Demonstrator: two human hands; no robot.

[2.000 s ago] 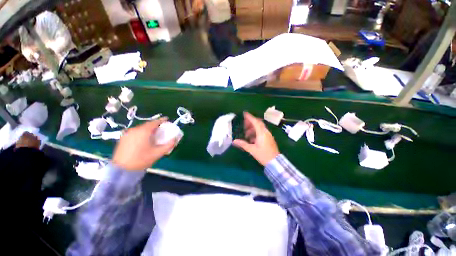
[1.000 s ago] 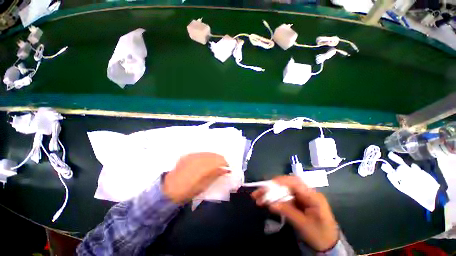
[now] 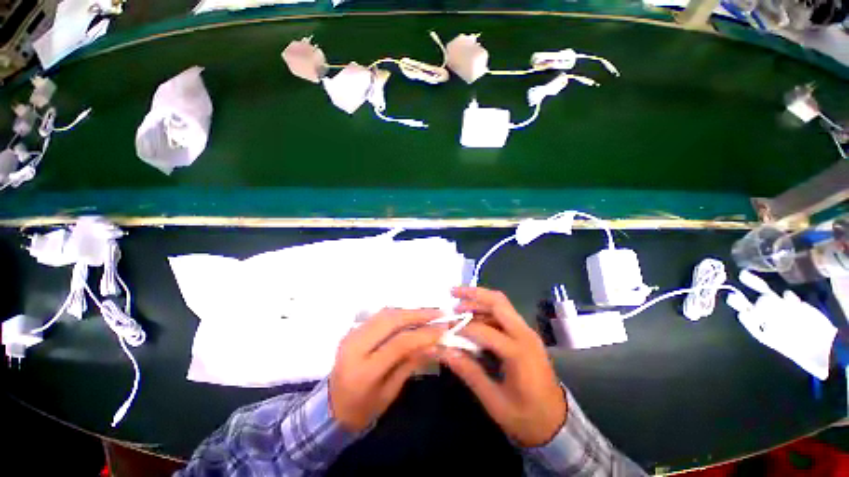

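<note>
My left hand [image 3: 384,365] and my right hand [image 3: 507,368] meet at the lower right of the sheet stack. Between their fingers is a white cord [image 3: 456,326], mostly hidden; I cannot tell whether its adapter is there too. The right fingers pinch it; the left fingers touch it from the other side. The flat white stack of sheets [image 3: 279,307] lies on the dark bench under and left of the hands. A thin white cord from a bare adapter [image 3: 614,277] runs to the stack's right edge.
Another adapter [image 3: 592,329], a white glove [image 3: 787,326] and a clear cup [image 3: 761,250] lie at right. Several adapters [image 3: 88,240] lie at left. On the green belt [image 3: 372,177] are a wrapped packet [image 3: 175,121] and several bare adapters [image 3: 486,126]. A pale raised edge [image 3: 372,224] separates bench and belt.
My right hand has moved left and up with the white item, and my left hand has come down beside it. The things on the belt have shifted left; another adapter shows at far right.
</note>
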